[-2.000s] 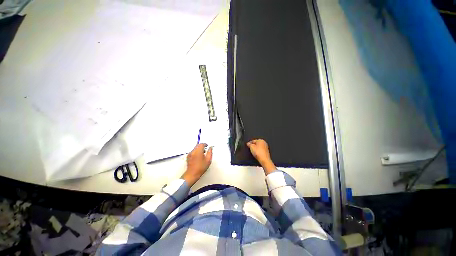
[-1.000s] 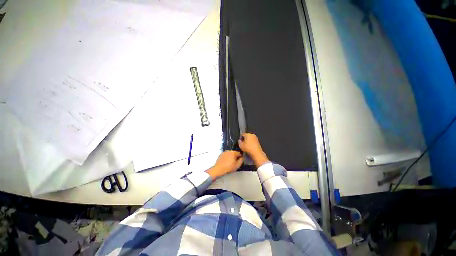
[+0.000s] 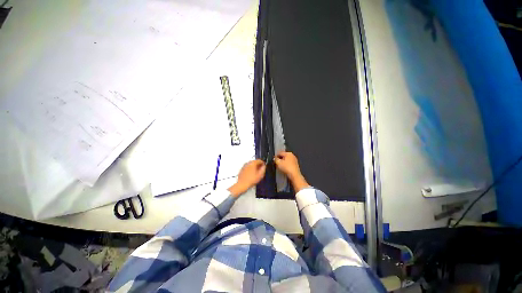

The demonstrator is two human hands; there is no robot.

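The dark cloth (image 3: 320, 103) lies lengthwise on the table, its near edge just in front of me. Along its left side a top layer is turned back, and a narrow pale grey strip (image 3: 279, 131) shows beneath. My right hand (image 3: 287, 163) pinches the turned-back edge of the cloth at the near end. My left hand (image 3: 252, 171) is at the cloth's left edge, fingertips closed near a thin dark fold; what it pinches is too small to tell. A thin pale line (image 3: 264, 74) runs along the cloth's left side.
A silver rail (image 3: 366, 109) with blue clamps (image 3: 359, 230) runs along the cloth's right. White pattern paper (image 3: 74, 109), black scissors (image 3: 130, 207), a blue pen (image 3: 217, 171) and a speckled bar (image 3: 230, 110) lie left. A blue roll (image 3: 486, 86) and short metal bars (image 3: 450, 210) are right.
The left layer is turned back wider and more grey shows. My hands came together at the cloth's near end from apart, then my left hand moved slightly left. The pen was released from my left hand.
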